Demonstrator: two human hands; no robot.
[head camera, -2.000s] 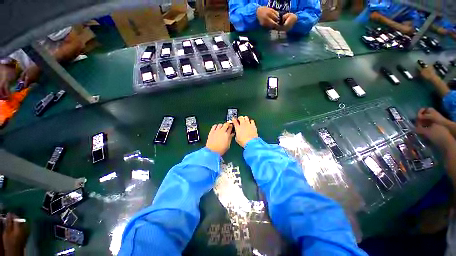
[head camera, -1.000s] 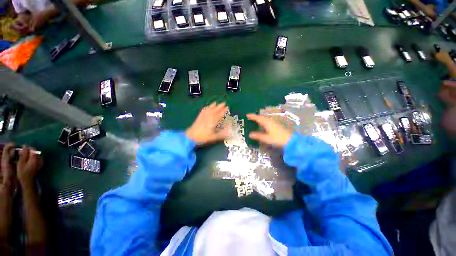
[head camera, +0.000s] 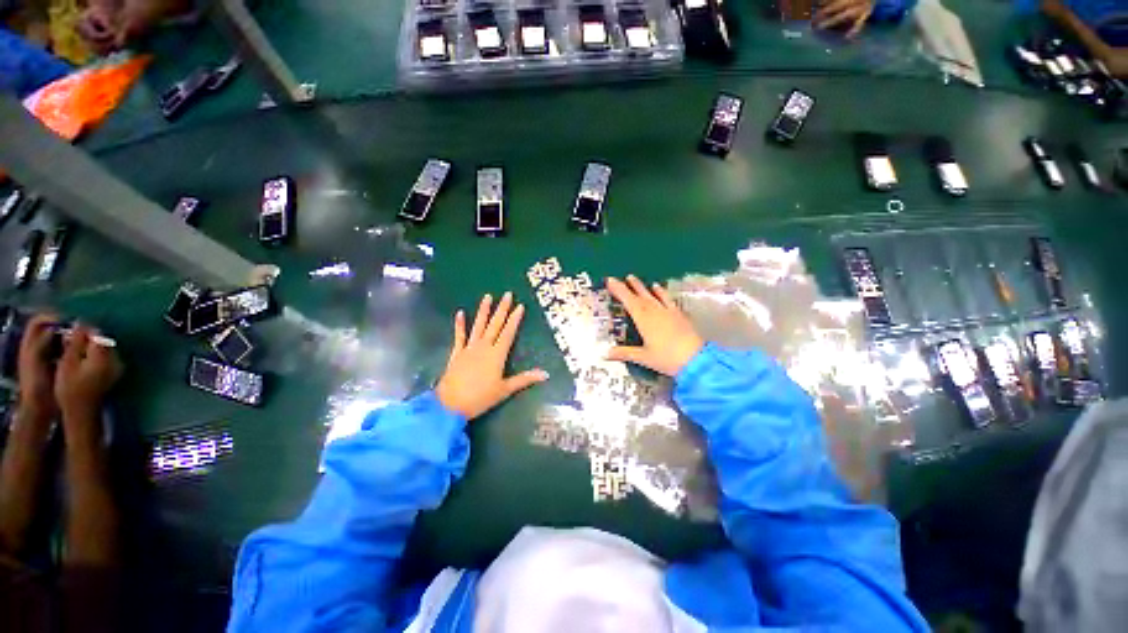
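The silvery die-cut sheets (head camera: 594, 402) lie in front of me in a loose, glaring pile with rows of small cut shapes. My left hand (head camera: 485, 361) is flat with fingers spread on the green bench just left of the sheets. My right hand (head camera: 658, 328) is open, its fingertips at the upper right edge of the sheets. Neither hand is seen holding anything. A part-built keypad phone (head camera: 591, 195) lies beyond my hands, with two more phones (head camera: 490, 200) to its left.
Shiny liner film (head camera: 773, 315) lies right of the sheets, beside a clear blister tray (head camera: 952, 235) holding phones. A far blister tray (head camera: 544, 77) holds dark units. A metal post (head camera: 124, 198) slants at left. Another worker's hands (head camera: 72, 365) are at far left.
My hands left the phone beyond the sheets and came back beside the sheets; my left hand then moved left and spread. Another phone now lies beside the far single one. The view has tilted down.
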